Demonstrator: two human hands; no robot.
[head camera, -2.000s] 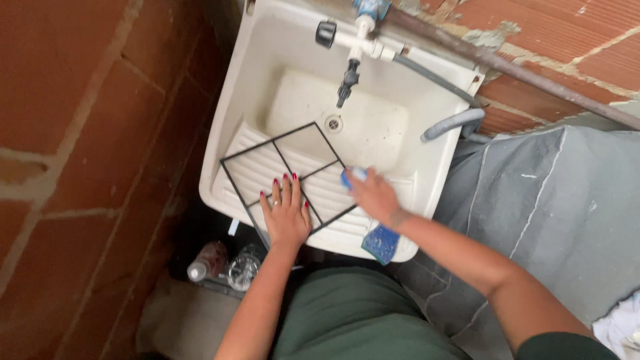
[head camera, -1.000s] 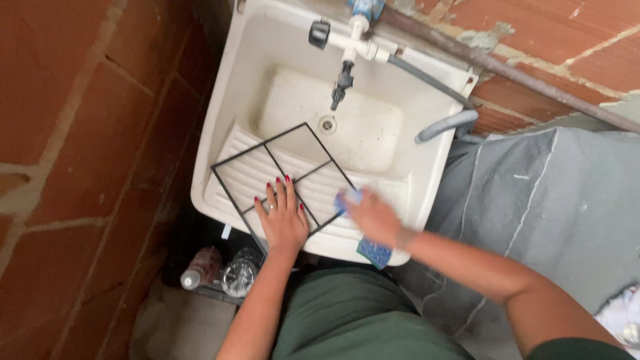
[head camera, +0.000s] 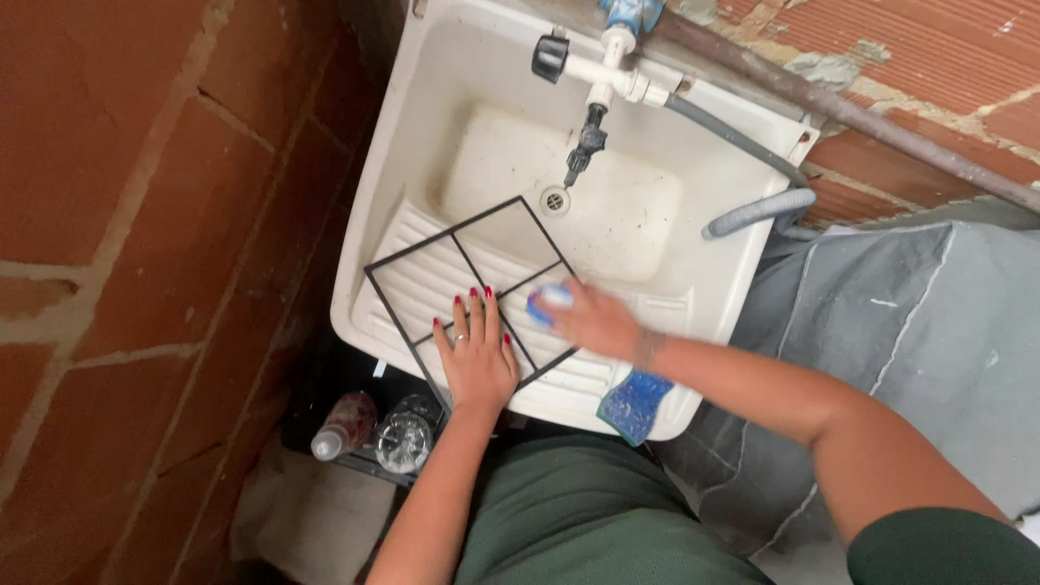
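Observation:
A thin black rectangular frame with crossbars (head camera: 410, 242) lies tilted over the ribbed washboard part of a white laundry sink (head camera: 351, 268). My left hand (head camera: 478, 357) rests flat on it near its middle, fingers spread and pointing up toward the basin. My right hand (head camera: 597, 318), blurred by motion, holds a small blue and white object (head camera: 548, 305) against or just over the frame's right part; its exact kind is unclear. By my right wrist, a blue sponge or scrubbing pad (head camera: 635, 406) lies on the sink's front rim.
A white tap with a black nozzle (head camera: 587, 146) hangs over the basin near the drain (head camera: 555, 201). A grey hose (head camera: 760, 213) curls over the right rim. Two bottles (head camera: 345, 426) stand below left. Grey cloth (head camera: 894, 325) covers something at right; brick walls (head camera: 162, 244) border the sink.
My right hand has moved the blue and white object from the frame's right edge inward, to the left. My left hand stays on the frame.

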